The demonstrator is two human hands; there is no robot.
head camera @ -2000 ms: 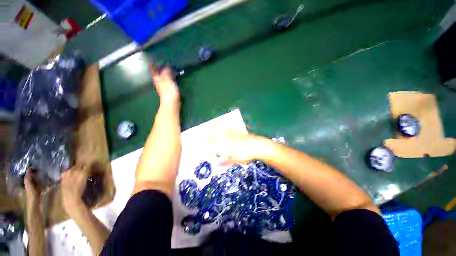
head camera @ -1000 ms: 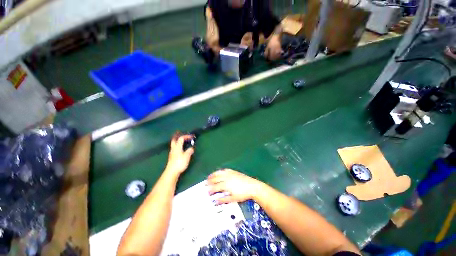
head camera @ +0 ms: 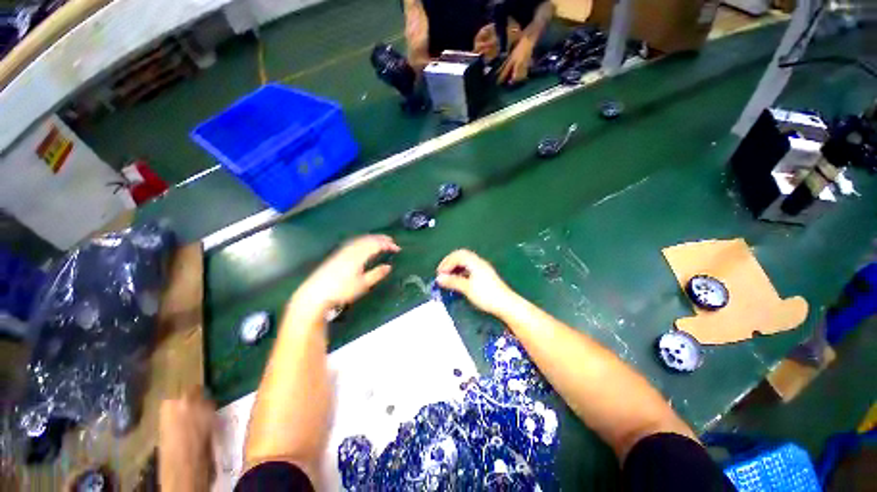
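My left hand (head camera: 343, 276) is over the green surface with its fingers apart and seems empty. A round unit (head camera: 335, 312) shows partly from under it. My right hand (head camera: 471, 279) pinches a small blue wired circuit board (head camera: 438, 291) by the white sheet's far corner; the fingers partly hide it. Many wired circuit boards (head camera: 452, 447) lie piled on the white sheet (head camera: 385, 370). Two dark round units, one here (head camera: 417, 220) and one here (head camera: 449, 193), lie close together beyond my hands. A round housing (head camera: 255, 328) lies left of my left hand.
A blue bin (head camera: 279, 144) stands across the pale rail. At right are a cardboard piece (head camera: 745, 293) with a round housing (head camera: 707, 292), another housing (head camera: 679, 352) and a black-silver fixture (head camera: 784, 168). A plastic bag (head camera: 96, 327) and a neighbour's blurred hand (head camera: 186, 437) are at left.
My left hand has let go of a dark unit, which now lies on the green surface. My right hand has moved from the white sheet to its far corner and taken hold of a small board.
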